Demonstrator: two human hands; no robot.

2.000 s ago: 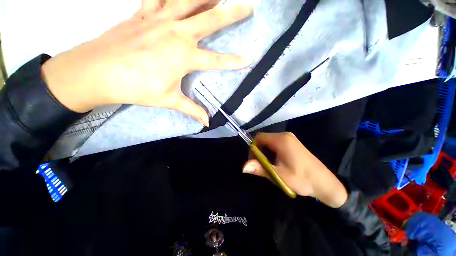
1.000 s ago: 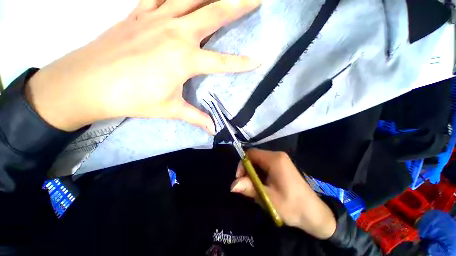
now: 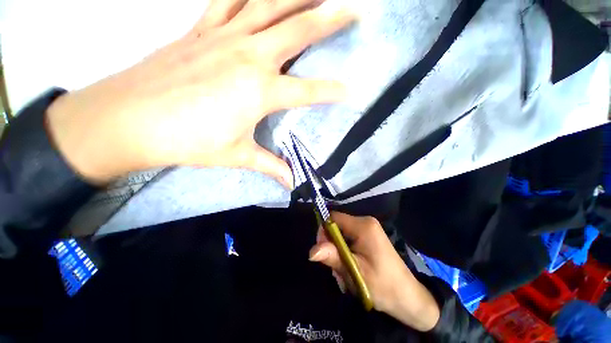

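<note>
A garment panel with pale grey-blue backing (image 3: pixel 201 195) lies over the white table, with two black bands (image 3: pixel 395 100) running diagonally across it. My left hand (image 3: pixel 194 100) lies flat on the panel at the upper left, fingers spread, thumb beside the scissor blades. My right hand (image 3: pixel 375 268) holds the fabric scissors (image 3: pixel 347 262) by their yellow-gold handles below the panel's near edge. The silver blades lie slightly apart at the lower end of the bands, tips pointing up beside my left thumb. Whether the blades are cutting cloth cannot be told.
The white table (image 3: pixel 80 47) shows at the upper left, with a printed measuring scale (image 3: pixel 124 186) near my left wrist. Black cloth (image 3: pixel 449 214) hangs at the right over blue baskets (image 3: pixel 462 281). Red baskets (image 3: pixel 516 315) and a blue-sleeved shape (image 3: pixel 583 325) are at the lower right.
The panel, its black bands and my left hand have shifted slightly right and down in view. My right hand and the scissors have moved down, and the scissors stand more upright.
</note>
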